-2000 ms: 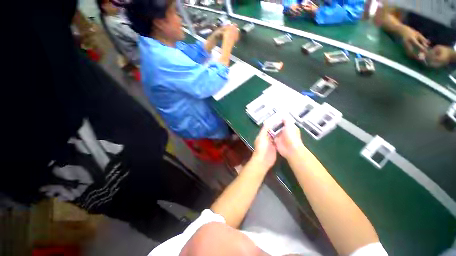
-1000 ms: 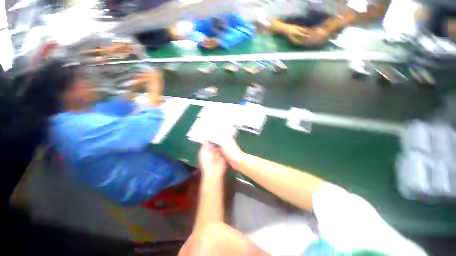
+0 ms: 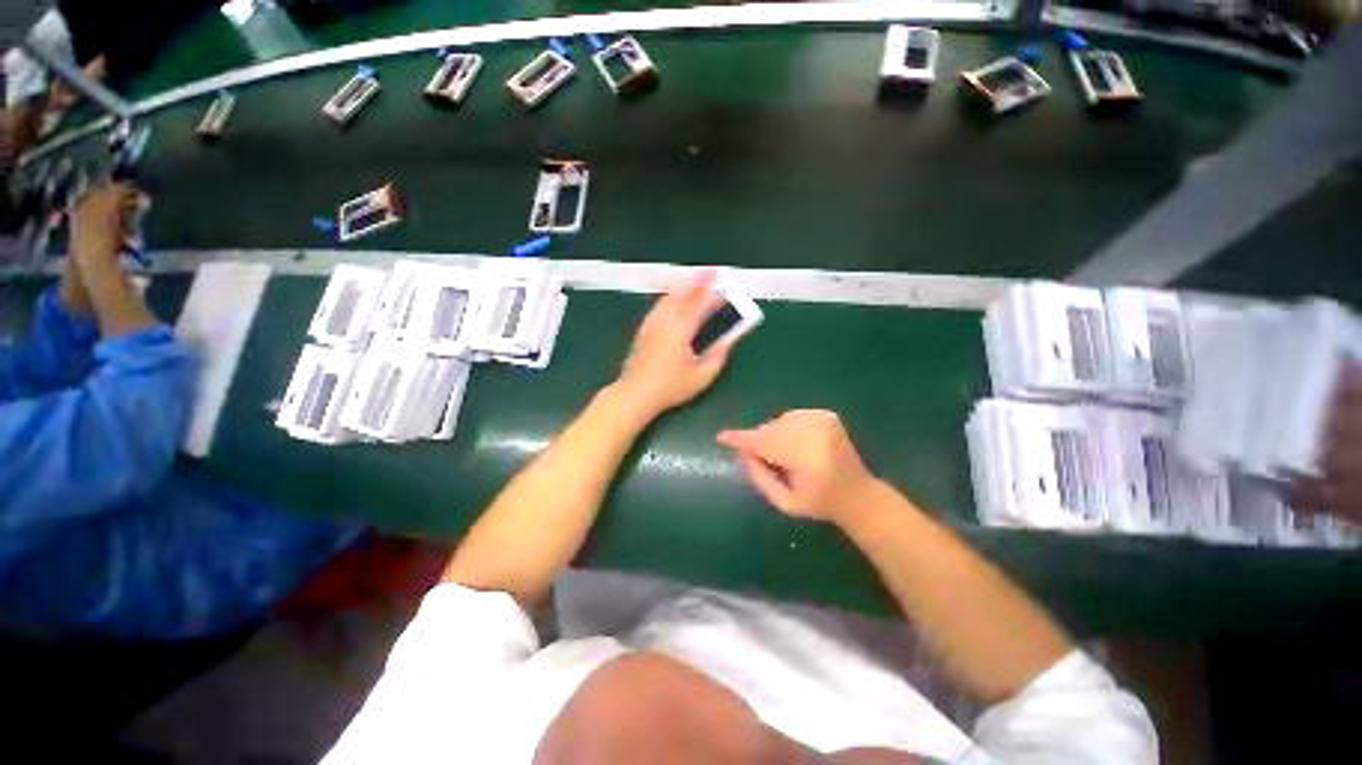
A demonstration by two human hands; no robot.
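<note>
My left hand [image 3: 672,351] is on a white unit with a dark window [image 3: 726,320], near the pale rail at the middle of the bench. My fingers cover its left side. My right hand [image 3: 808,462] is nearer to me over the green bench, its index finger pointing left and its thumb apart from it. I see nothing in it. White front covers with large windows [image 3: 374,392] lie in overlapping stacks on the left.
Leaning rows of stacked white pieces [image 3: 1053,466] stand at the right, with another person's hand [image 3: 1329,463] at the edge. Open units with blue parts [image 3: 560,196] lie on the dark green belt [image 3: 747,180] behind the rail [image 3: 866,286]. A blue-sleeved worker [image 3: 90,434] is at left.
The view has swung to the right. My hands, together before, are now apart. My left hand has the white unit near the rail, right of the cover stacks.
</note>
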